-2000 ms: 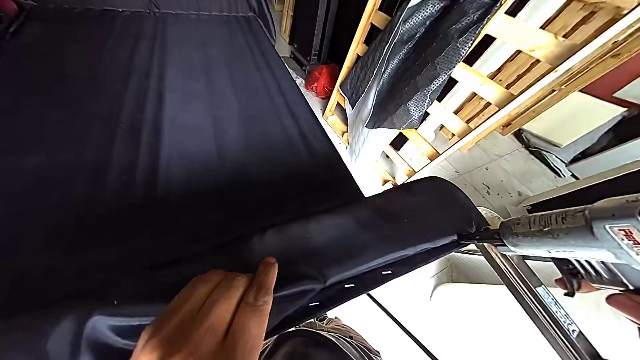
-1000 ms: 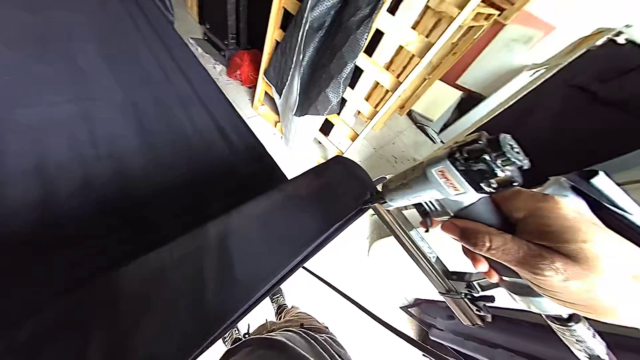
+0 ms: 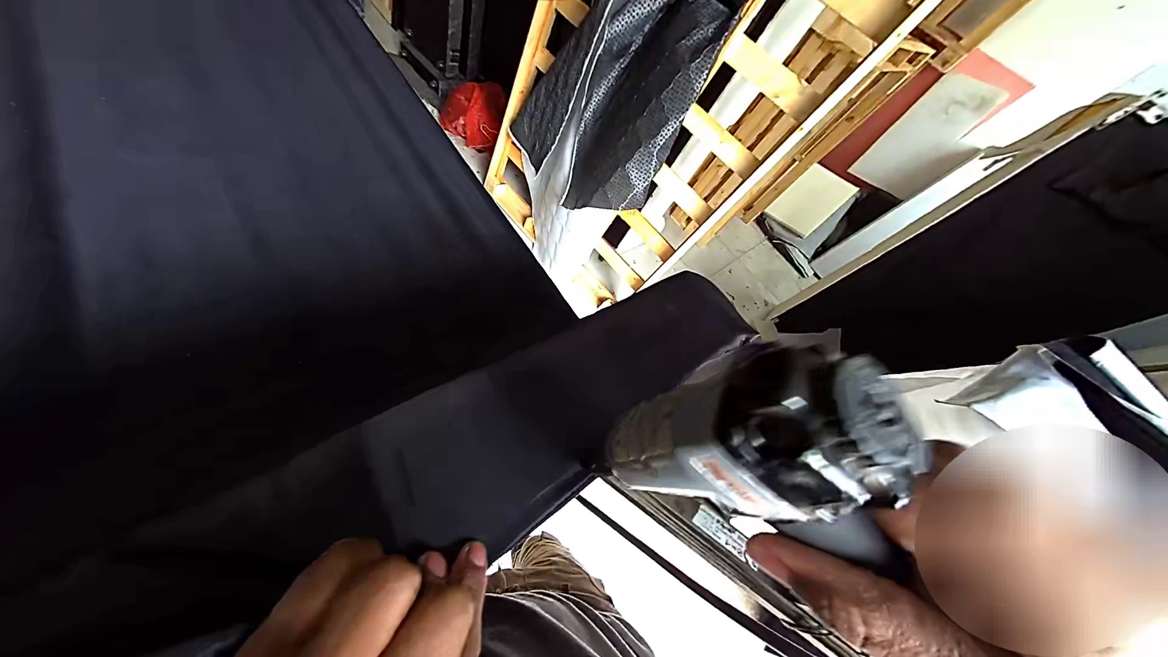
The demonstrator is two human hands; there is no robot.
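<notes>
Dark fabric (image 3: 255, 228) covers a broad frame, with a rounded padded edge (image 3: 547, 392) running up to the right. At the bottom, my left hand (image 3: 383, 602) pinches the fabric's lower edge between curled fingers and thumb. My right hand (image 3: 849, 584) is wrapped around the handle of a pneumatic staple gun (image 3: 748, 447); part of that hand is blurred out. The gun's nose is against or very near the edge of the fabric, right of my left hand. Whether the nose touches cannot be told. No staples can be made out along the edge.
Wooden slatted frames (image 3: 721, 141) stand beyond the covered piece, with black quilted sheeting (image 3: 630, 109) draped over them. A red bag (image 3: 474, 114) lies on the floor near them. A dark-covered panel (image 3: 985, 237) is at the right, and a black strap or hose (image 3: 666, 566) runs below.
My left hand, out of view one second ago, is back at the fabric's lower edge. The staple gun has moved from the far end of the padded edge down toward my left hand.
</notes>
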